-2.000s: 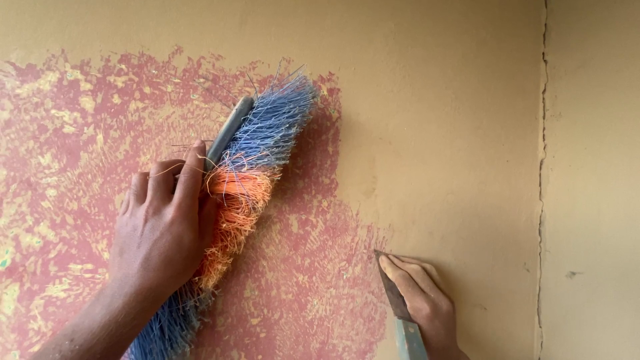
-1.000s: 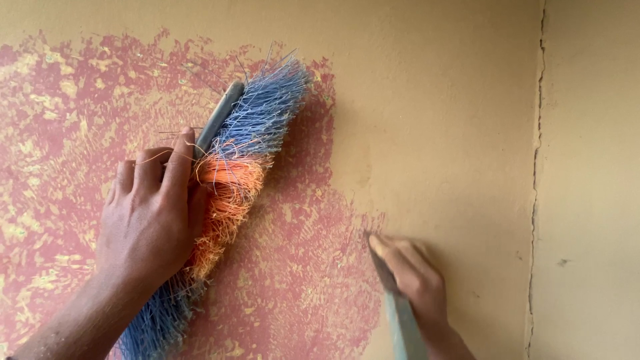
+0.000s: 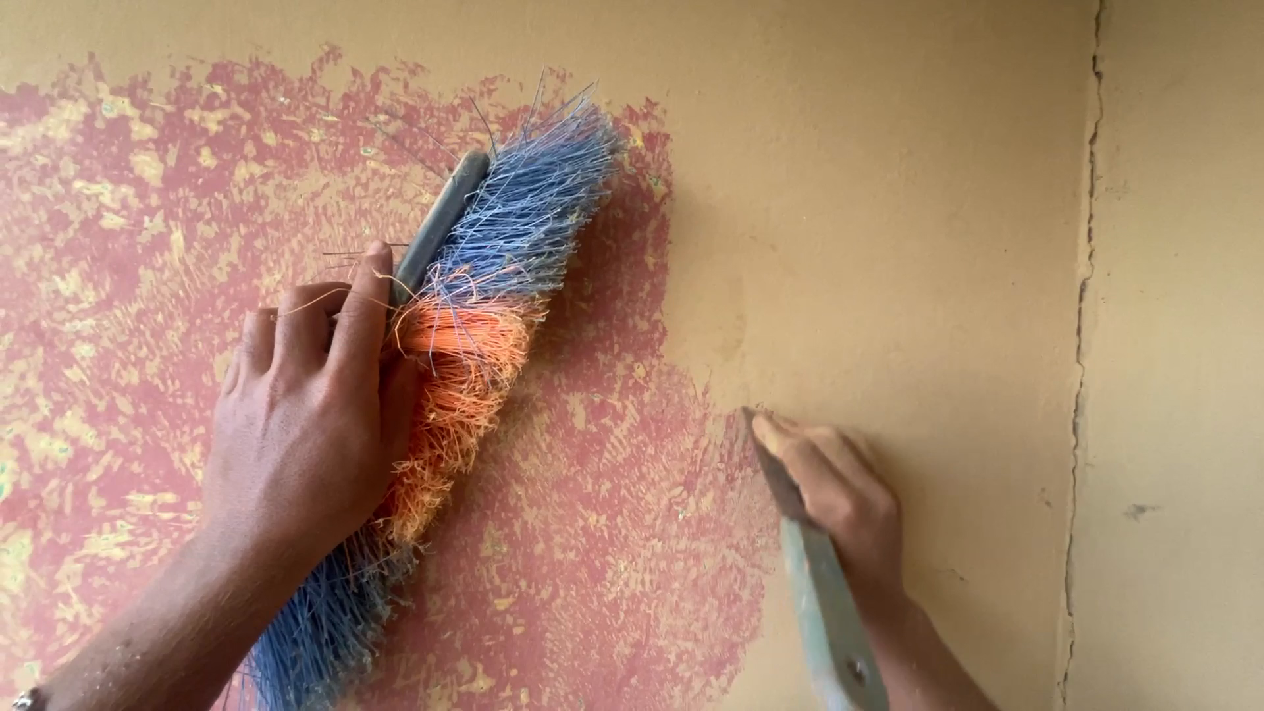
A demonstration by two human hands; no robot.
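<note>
My left hand [image 3: 306, 425] grips the dark back of a broom head with blue and orange bristles [image 3: 474, 336], slanted against the wall. Lower right, my right hand [image 3: 839, 494] is closed on a flat scraping tool with a dark metal blade [image 3: 777, 469] and a long grey-green handle [image 3: 831, 612]. The blade's tip and my fingertips are at the right border of the mottled red patch [image 3: 612, 513], where tan paint [image 3: 839, 247] meets it. My palm hides part of the broom's back, and the lower end of the handle runs out of view.
A long, jagged crack [image 3: 1084, 326] runs down the wall at the right, near what looks like a corner. Small dark marks [image 3: 1141, 512] show on the wall beyond it. Patchy red and yellowish paint [image 3: 118, 296] spreads over the left side.
My right hand and the scraping tool have shifted slightly along the edge of the red patch. My left hand keeps its hold on the broom head.
</note>
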